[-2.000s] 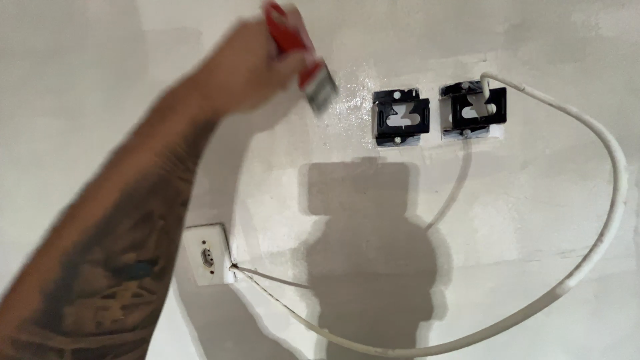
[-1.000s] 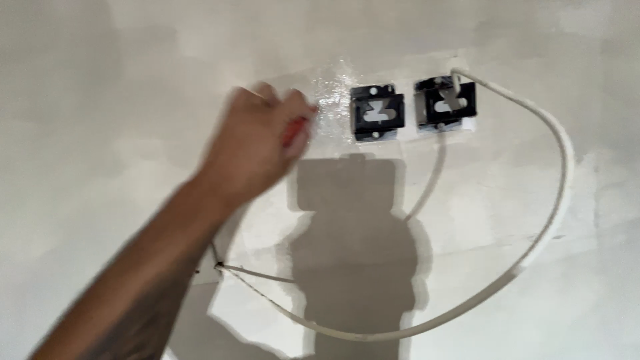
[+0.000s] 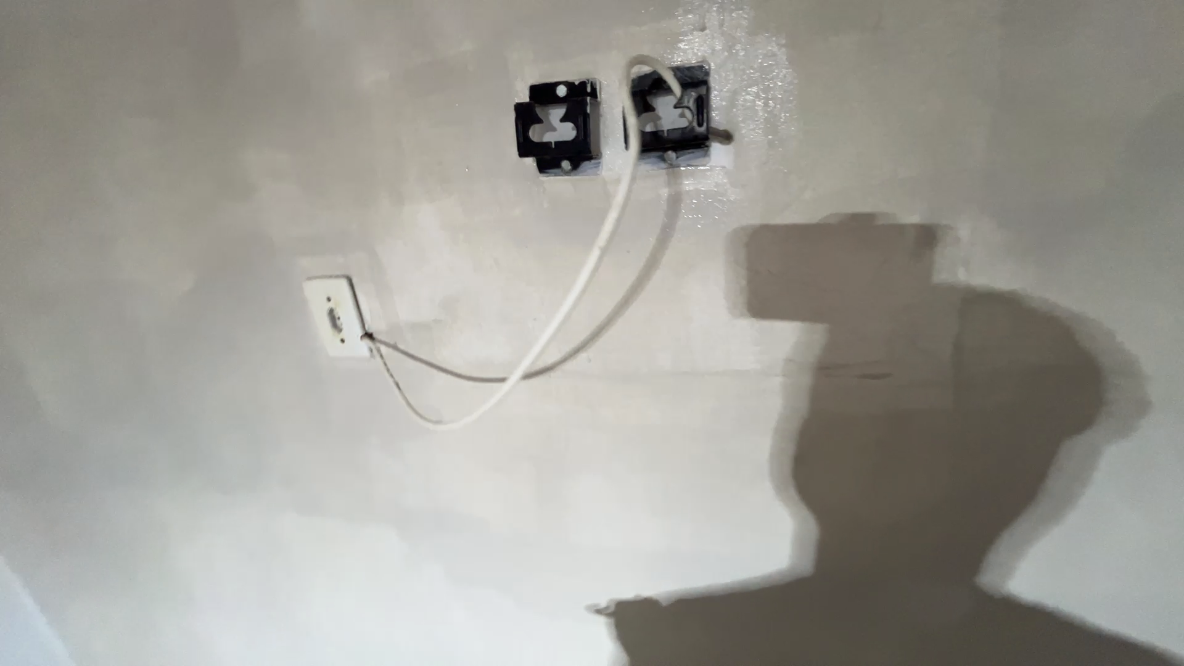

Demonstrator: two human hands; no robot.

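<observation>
Neither my left hand nor my right hand is in view now. Two black electrical boxes sit side by side in the wall, the left one with openings in its face, the right one with a white cable looping out of it. This cable hangs down in a curve and runs to the side of a white socket plate lower on the left. Glossy wet paint shines on the wall above, beside and below the right box.
The pale wall fills the view, with patchy tones. A dark shadow of a head and shoulders, with a boxy shape at the front of the head, falls on the right side. The cable casts its own shadow.
The hand with the red-handled paintbrush has left the view. The cable, which looped out to the right, now hangs toward the left. Wet shine now shows right of the boxes. The view has shifted.
</observation>
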